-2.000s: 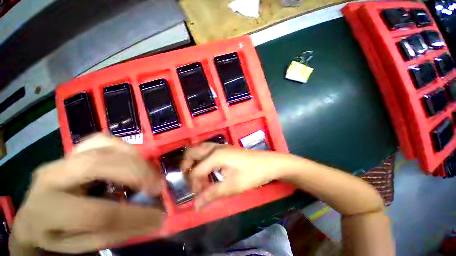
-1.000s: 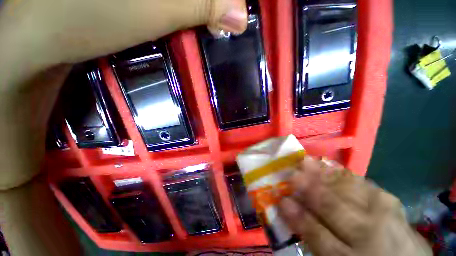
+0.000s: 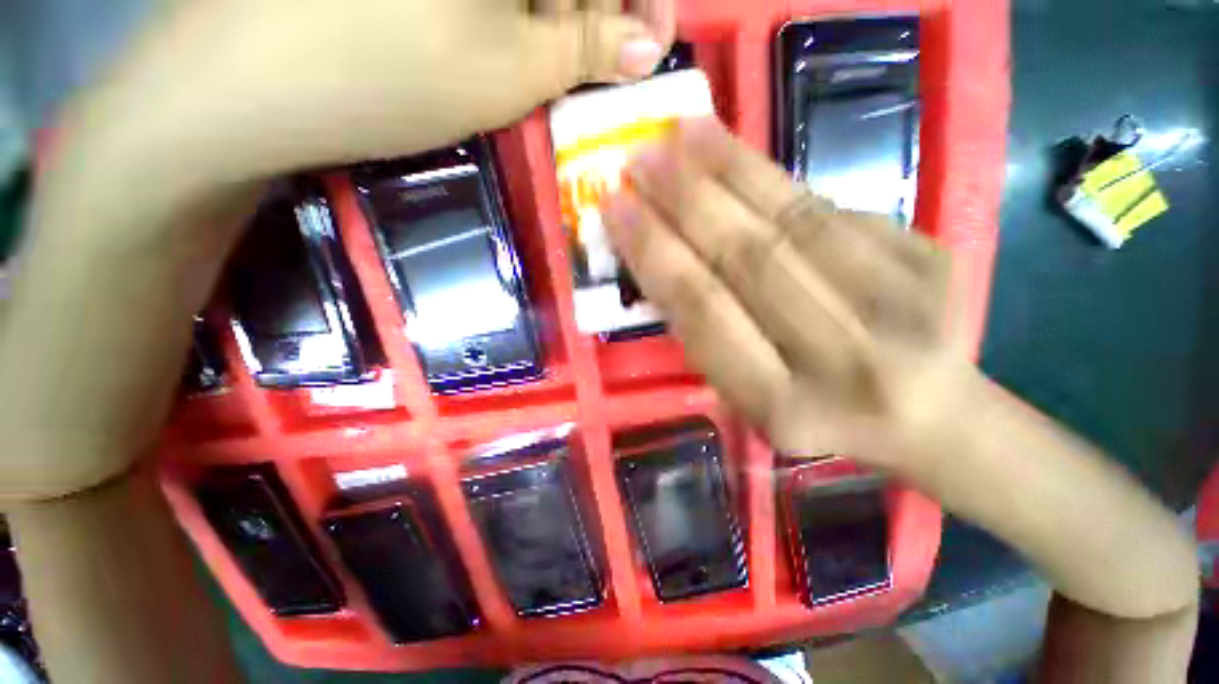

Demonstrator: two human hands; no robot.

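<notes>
A red foam tray (image 3: 969, 160) holds black phones in two rows of pockets. My right hand (image 3: 789, 281) presses a white card with an orange-yellow band (image 3: 631, 120) flat on a phone in the upper row. The card covers most of that phone. My left hand (image 3: 535, 54) reaches across from the left, with its fingertips at the top end of the same phone. Whether it holds film there cannot be told. Another phone (image 3: 849, 114) lies in the pocket to the right, and one with a brand word (image 3: 448, 267) lies to the left.
A yellow binder clip (image 3: 1120, 194) with wire handles lies on the dark green bench top (image 3: 1083, 321) to the right of the tray. White labels (image 3: 354, 393) show below some upper phones. My forearms cover the tray's left side and part of the bench at the lower right.
My right hand has moved up and left with the card, from the lower row onto the upper-row phone. My left hand stays near that phone's top end. The view has shifted slightly.
</notes>
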